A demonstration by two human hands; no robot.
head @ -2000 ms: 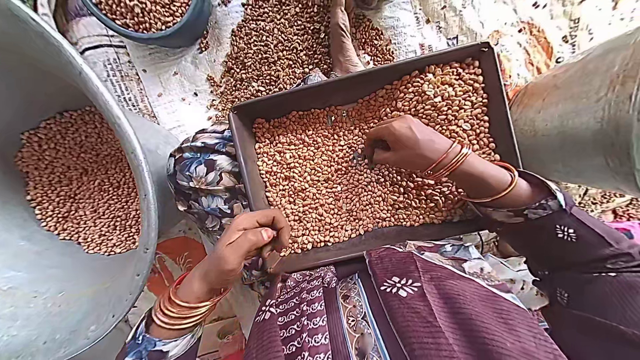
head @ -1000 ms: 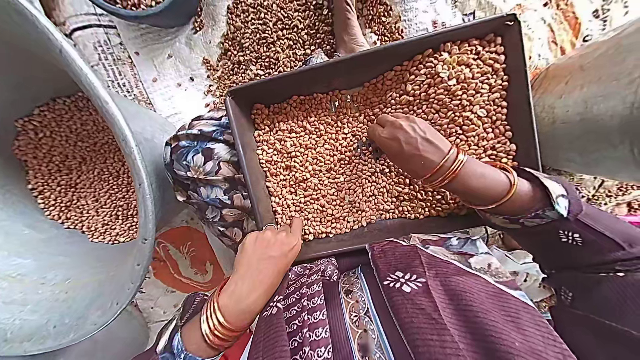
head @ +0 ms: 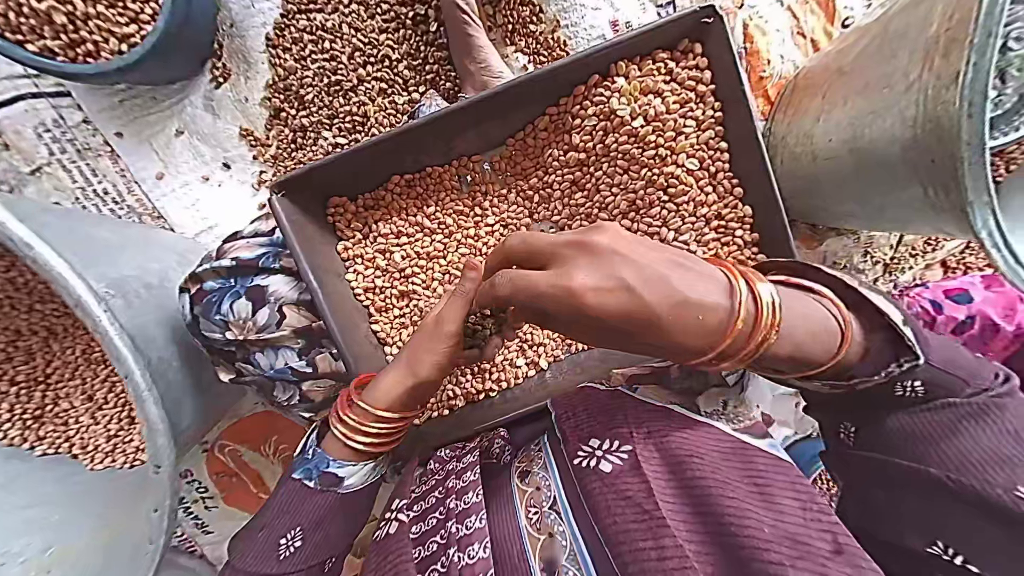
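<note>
A dark rectangular metal tray (head: 352,316), tilted in the view, holds a layer of reddish-brown nuts or seeds (head: 432,232), with a few paler ones near its upper right. My left hand (head: 440,340) is cupped over the tray's lower left part, with small dark bits (head: 484,326) in its palm. Over that palm, from the right, bends my right hand (head: 592,288), its fingertips at the dark bits and thumb side close to the left fingers. Whether the right fingers pinch anything is hidden.
Large metal vessels stand at left (head: 152,400) and right (head: 872,120); the left one holds more nuts. A blue-grey tub (head: 160,48) of nuts is at upper left. Beyond the tray, a loose heap (head: 344,72) lies on printed sacks beside a bare foot (head: 472,48).
My left hand has left the tray's near left corner and come over the nuts. My right hand has moved from the tray's middle toward the left hand, and the two now meet.
</note>
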